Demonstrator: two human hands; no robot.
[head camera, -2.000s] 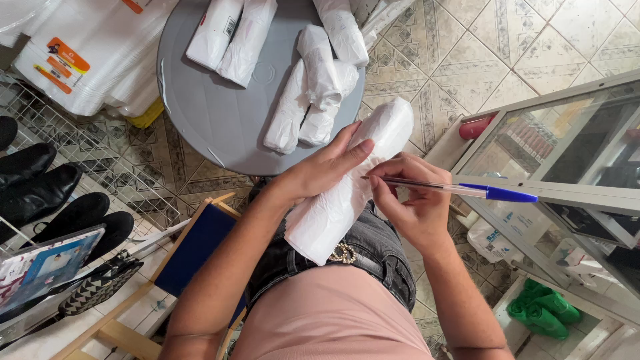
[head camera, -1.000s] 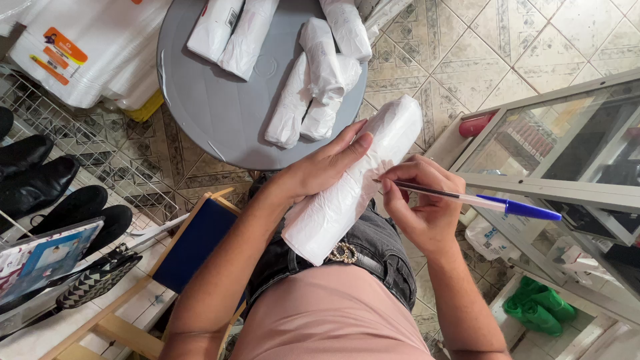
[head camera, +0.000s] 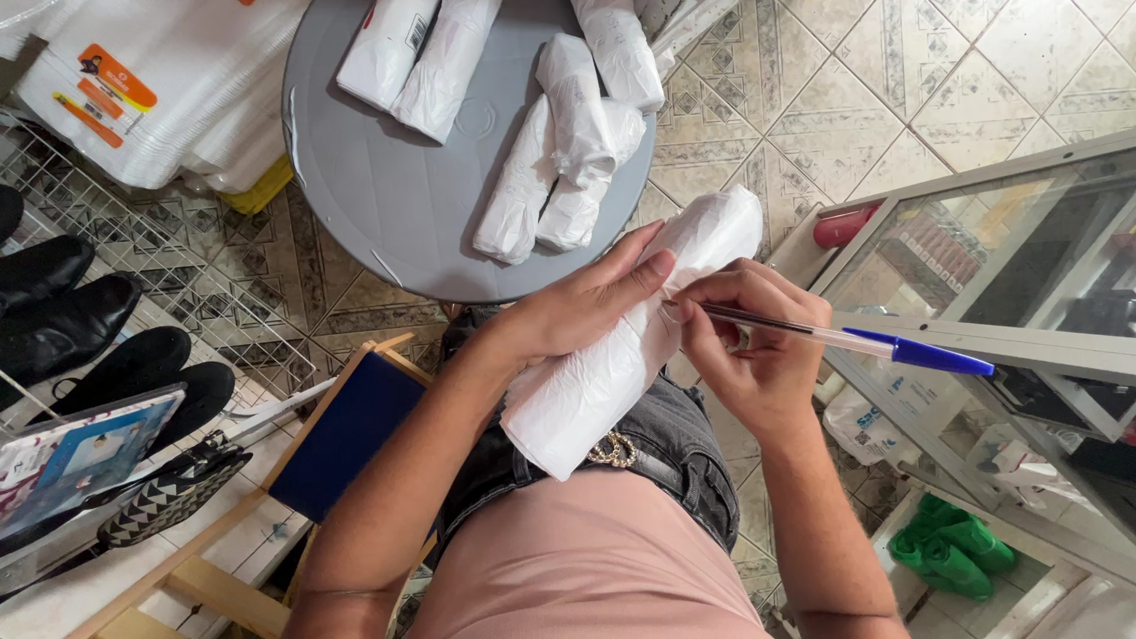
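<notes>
A roll wrapped in crinkled white plastic (head camera: 577, 399) lies slantwise before my waist. My left hand (head camera: 590, 297) grips it around its middle, the thumb across the top. In my right hand (head camera: 759, 342) is a ballpoint pen (head camera: 799, 328) with a clear barrel and a blue cap on its rear end. The pen's tip is at the plastic near the roll's middle, partly hidden by the fingers. Beyond my hands, several similar white plastic rolls (head camera: 577, 115) lie on a round grey table (head camera: 355, 177), some stacked on one another.
Black shoes (head camera: 75, 328) and a wire rack (head camera: 204, 311) stand at left, below stacked white plastic packs (head camera: 169, 80). A blue-seated wooden chair or frame (head camera: 346, 435) is beside my left forearm. At right are a glass-fronted cabinet (head camera: 985, 328) and a green bundle (head camera: 954, 546).
My right hand and the pen have shifted slightly along the roll's surface. My left hand keeps its hold on the roll.
</notes>
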